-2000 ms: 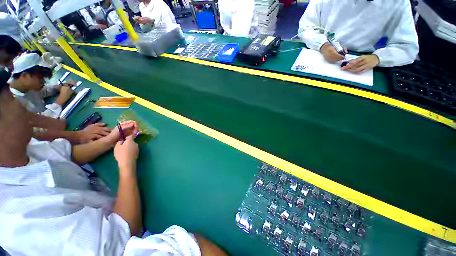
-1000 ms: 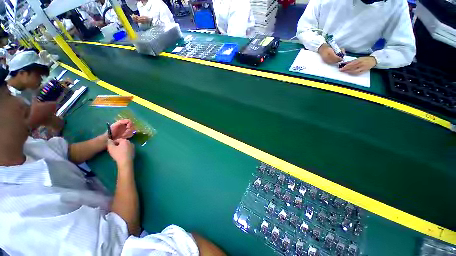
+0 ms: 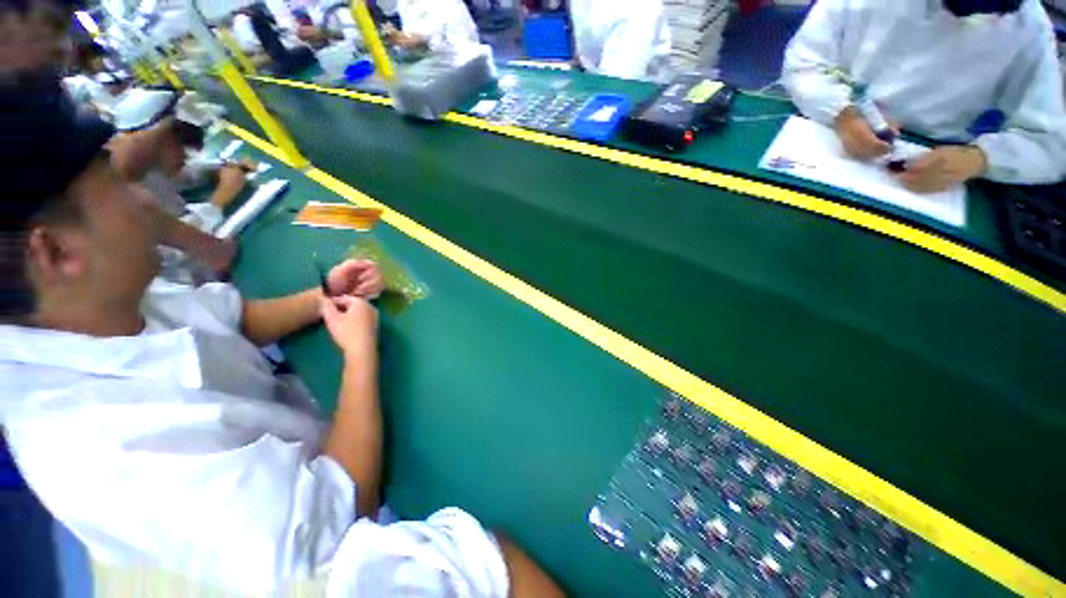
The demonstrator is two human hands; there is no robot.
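Observation:
A clear blister tray with rows of small dark and silvery modules lies on the green bench at the lower right, beside the yellow rail. The picture's bottom edge cuts it off, and it is slightly blurred. Neither my left hand nor my right hand is in view. No hand touches the part of the tray that shows.
A neighbour in white sits at the left, holding a thin dark stick near a yellow-green sheet. An orange strip lies beyond. Across the belt a person writes on white paper, near a blue box and a black device.
The view has turned left, so the scene sits further right in the picture. More of the neighbour's head shows, and less of the blister tray. The tray shows no clear change.

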